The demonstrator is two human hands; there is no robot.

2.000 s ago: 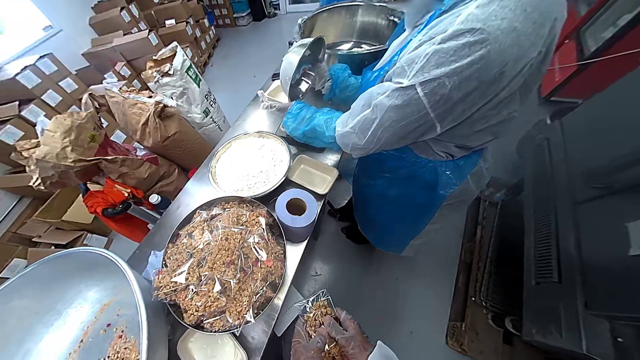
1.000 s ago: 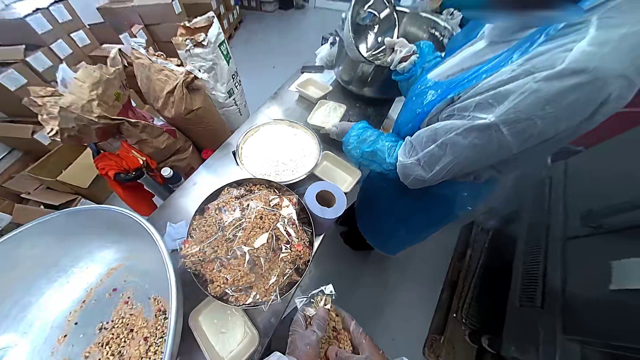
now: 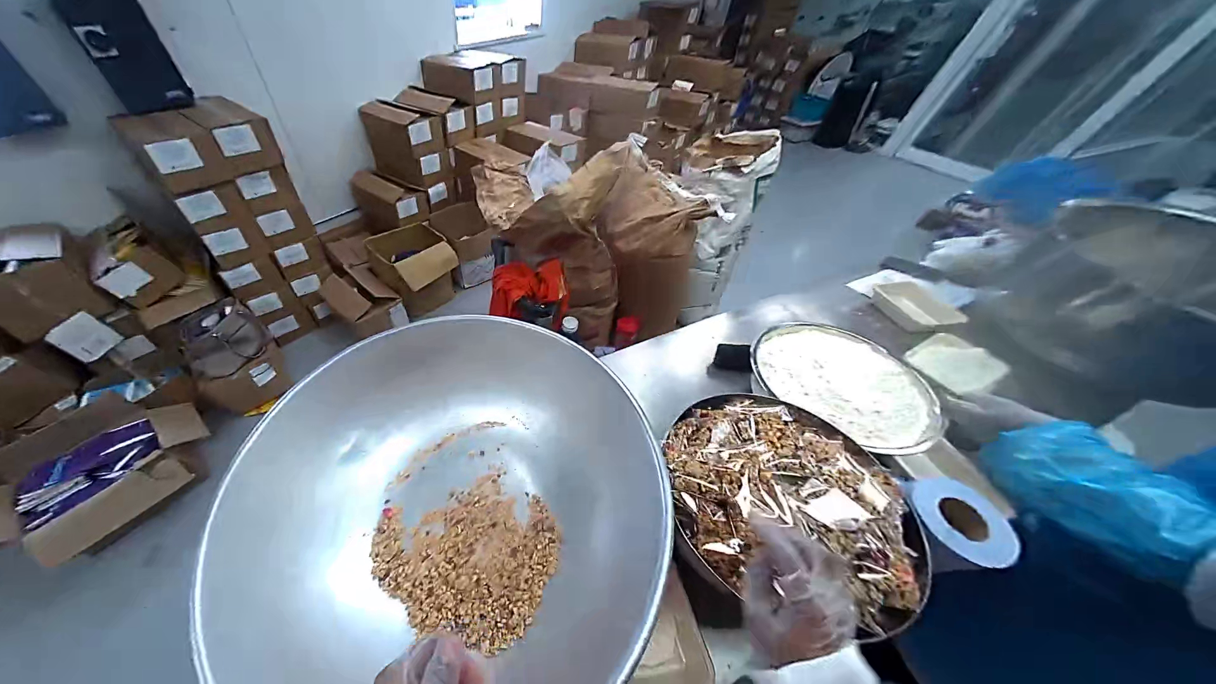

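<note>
My left hand (image 3: 437, 661), in a clear glove, shows only in part at the bottom of the view, at the near edge of loose granola (image 3: 484, 560) in a large metal bowl (image 3: 313, 418). Whether it holds anything is hidden. My right hand (image 3: 798, 594), also in a clear glove, is blurred over the near side of a round pan (image 3: 686, 560). Clear bags of granola (image 3: 760, 465) fill that pan, and my right hand touches or hovers just above them. Its grip is not clear.
On the metal table (image 3: 665, 359) are a round container of white powder or flakes (image 3: 845, 385), a blue paper roll (image 3: 961, 521) and pale trays (image 3: 917, 304). A co-worker's blue-covered sleeve (image 3: 1092, 484) reaches in at right. Paper sacks (image 3: 570, 242) and cardboard boxes (image 3: 456, 133) stand beyond.
My hands held a small clear bag of granola together; now they are apart, the left at the large bowl and the right at the pan of bags. The view has swung left.
</note>
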